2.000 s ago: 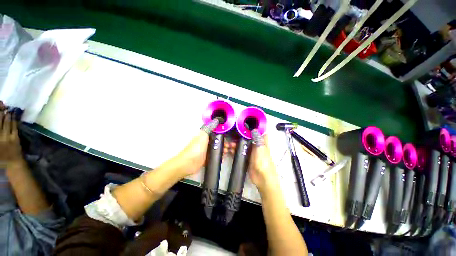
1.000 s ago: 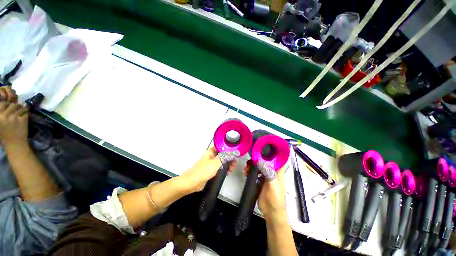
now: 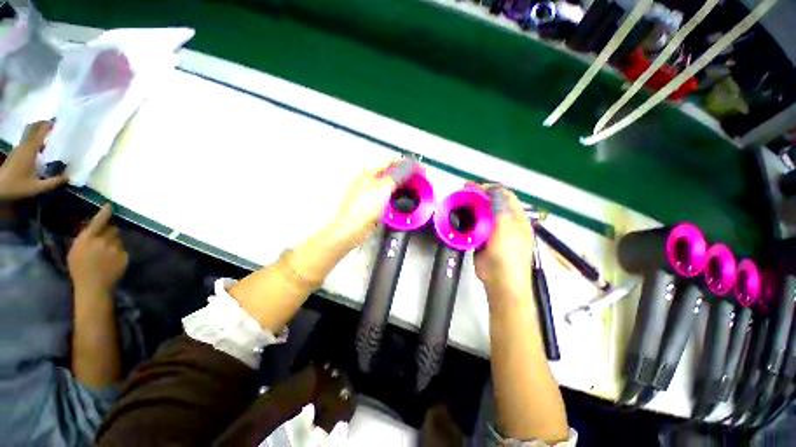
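Observation:
Two dark grey hair dryers with magenta rings are held side by side over the worktop's front edge, rings up and handles pointing down toward me. My left hand (image 3: 371,199) is closed around the head of the left hair dryer (image 3: 381,284), with a grey-covered fingertip at the ring's upper edge. My right hand (image 3: 508,240) is closed around the right side of the head of the right hair dryer (image 3: 442,297), a grey-covered finger at the rim. The two rings nearly touch. The backs of both heads are hidden.
A small hammer (image 3: 545,306), a dark stick (image 3: 572,255) and a pale tool (image 3: 602,301) lie on the white worktop (image 3: 244,166). Several hair dryers (image 3: 650,323) stand in a row at right. White bags (image 3: 96,96) and another person's hands (image 3: 96,253) are at left. Pale straps (image 3: 602,65) hang over the green belt (image 3: 393,65).
Both hands have shifted from below the rings to the sides of the heads. The dryers' handles are turned so their buttons show again. The other person's hands at left have moved apart.

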